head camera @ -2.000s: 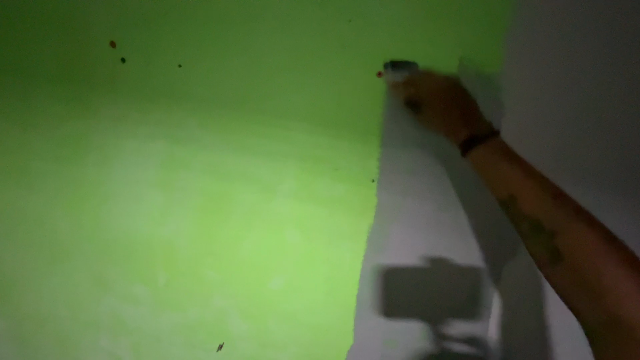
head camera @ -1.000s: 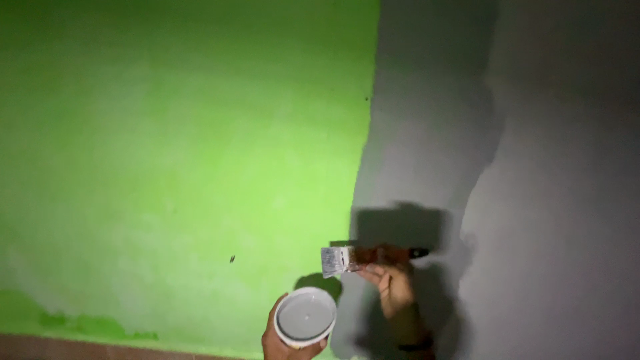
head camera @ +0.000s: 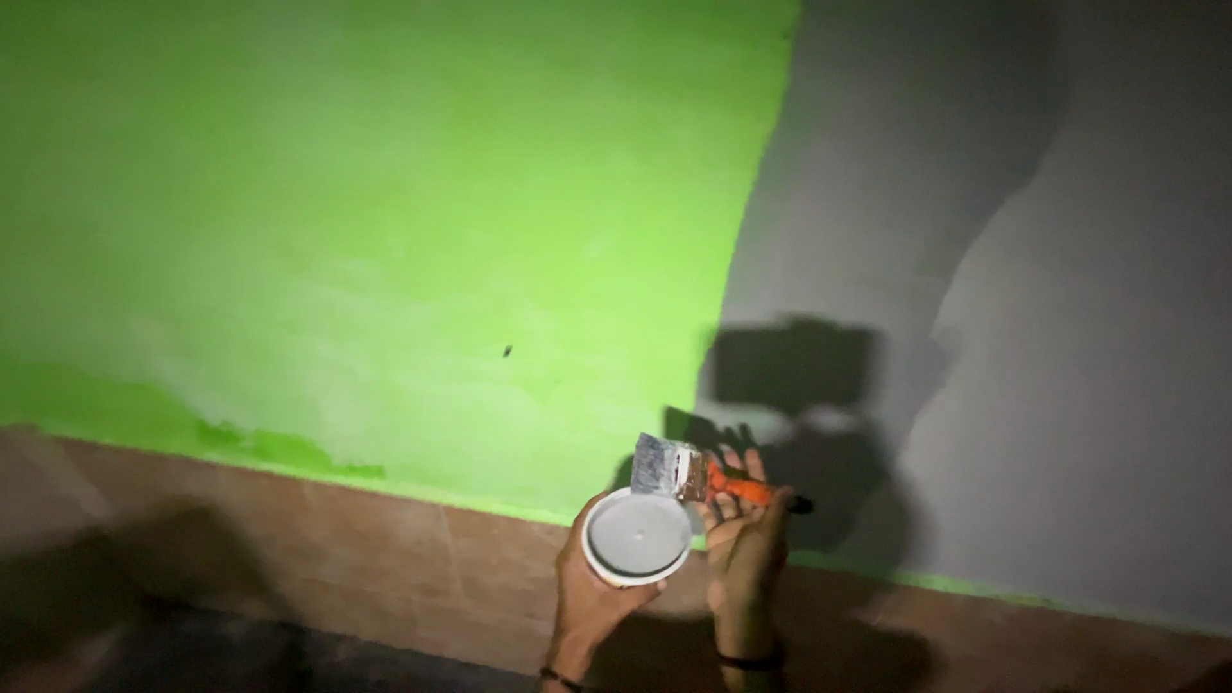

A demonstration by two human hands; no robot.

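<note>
My left hand point(head camera: 597, 597) is wrapped around a round white tub point(head camera: 638, 536) of grey paint at the lower middle of the view. Just to its right, my right hand point(head camera: 746, 539) holds a flat paintbrush point(head camera: 707, 472) by its orange handle with a black end. The bristles are coated in grey paint and lie over the tub's far rim; whether they touch it I cannot tell. Behind both hands, the wall is bright green point(head camera: 385, 241) on the left and grey point(head camera: 866, 192) on the right, with a wavy border between.
Brown tiles point(head camera: 385, 539) run along the foot of the wall, with a thin green strip above them. A small dark mark point(head camera: 507, 351) is on the green wall. Shadows of my hands and of a boxy shape fall on the grey part.
My right hand was up at the top of the border two seconds ago and is now low, beside the tub. My left hand and the tub have come into view. The view has tilted down.
</note>
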